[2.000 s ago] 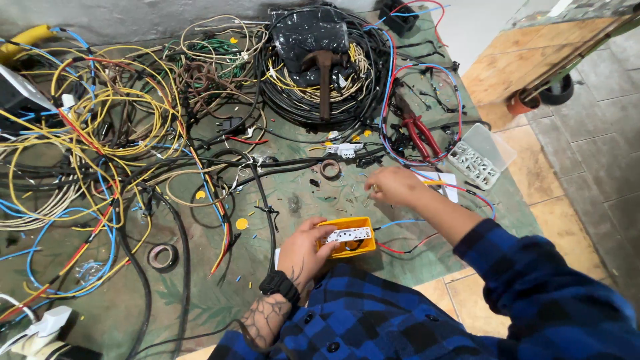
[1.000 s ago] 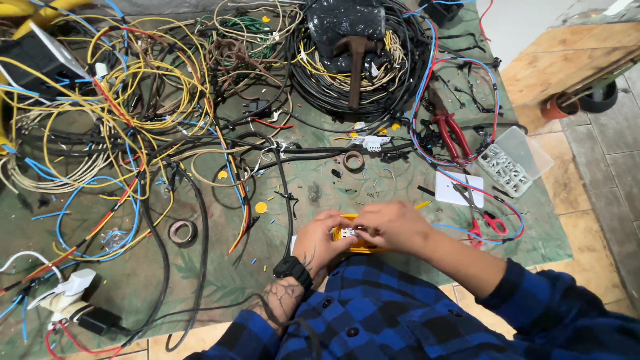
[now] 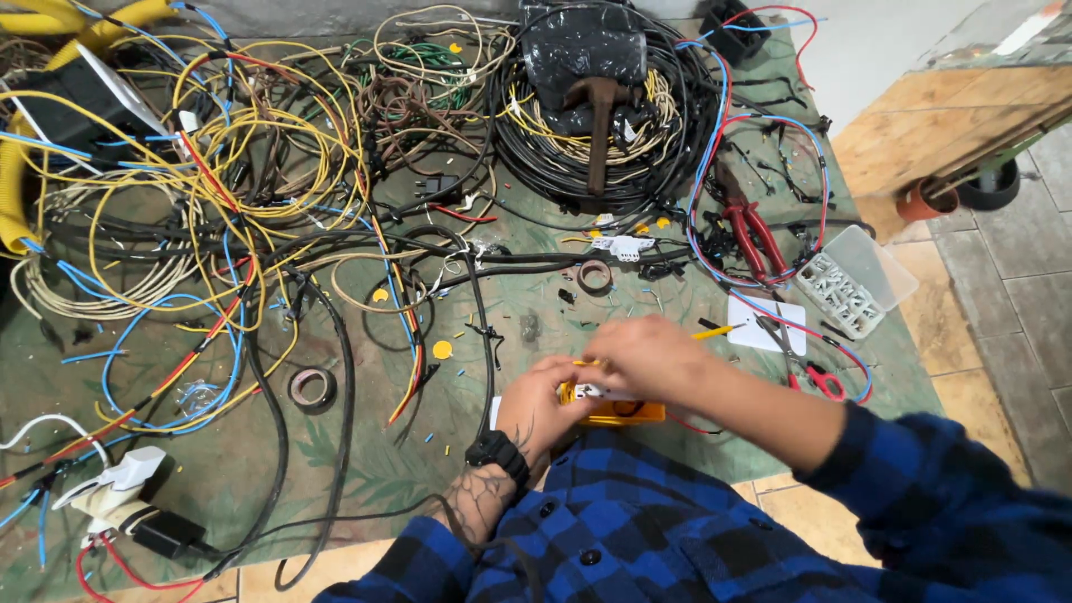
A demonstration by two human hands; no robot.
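Note:
A yellow plastic box (image 3: 641,414) stands at the table's near edge, with a white perforated part (image 3: 596,393) at its top. My left hand (image 3: 540,402), with a black watch on its wrist, grips the box's left end and the white part. Over the box is my right hand (image 3: 645,356), its fingertips brought together close to the left thumb at a small yellow piece (image 3: 591,363); whether they pinch it is unclear. Red and blue wires (image 3: 699,429) run out to the right of the box, partly hidden by my right forearm.
Red-handled pliers (image 3: 754,239), scissors (image 3: 787,347), a white card (image 3: 766,325) and a compartment case of small white parts (image 3: 842,293) lie at right. Behind sits a black cable coil (image 3: 536,172) with a hammer (image 3: 600,134). Tangled wires (image 3: 276,159), tape rolls (image 3: 311,389) and plugs (image 3: 167,533) occupy the left.
My right hand, held apart to the right of the box two seconds ago, has come over to it beside the left hand. My left hand stays on the box. The view has shifted somewhat.

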